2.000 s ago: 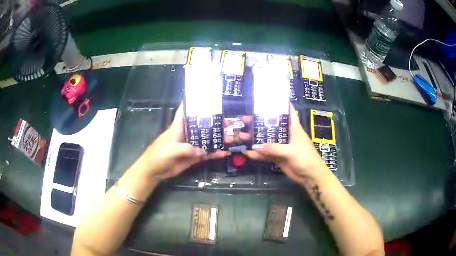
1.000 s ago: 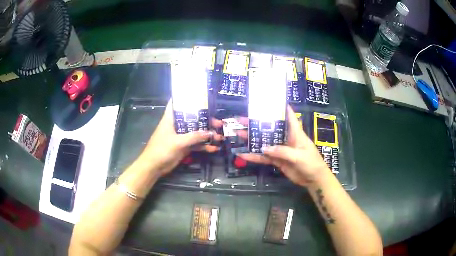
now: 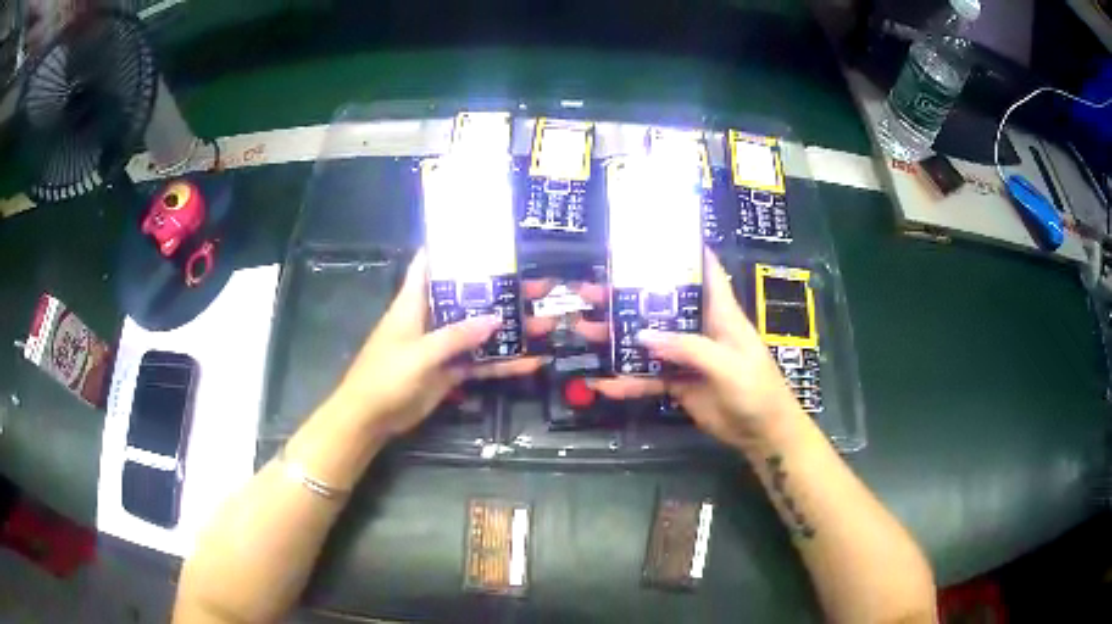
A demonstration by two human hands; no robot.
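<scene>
My left hand (image 3: 427,354) holds a black keypad phone (image 3: 478,293) upright, its screen glaring white, thumb on the keys. My right hand (image 3: 719,366) holds a second keypad phone (image 3: 656,305), also lit white, thumb on its lower keys. Both are above a clear blister tray (image 3: 354,354). Several yellow-framed keypad phones lie in the tray, one in the back row (image 3: 560,177) and one with a dark screen (image 3: 787,323) at the right. A phone back with a red round spot (image 3: 578,393) shows between my hands. Two phone batteries (image 3: 499,545) (image 3: 678,540) lie at the near edge.
At the left are a desk fan (image 3: 85,104), a red figure (image 3: 174,219), a red and white carton (image 3: 67,347) and a smartphone (image 3: 159,433) on white paper (image 3: 232,402). At the right are a water bottle (image 3: 927,92) and a small blue object (image 3: 1037,212) with a cable.
The two held phones first moved apart, the left one shifting left. Since the last earlier frame, my left thumb has moved onto the left phone's keys. Both screens remain white.
</scene>
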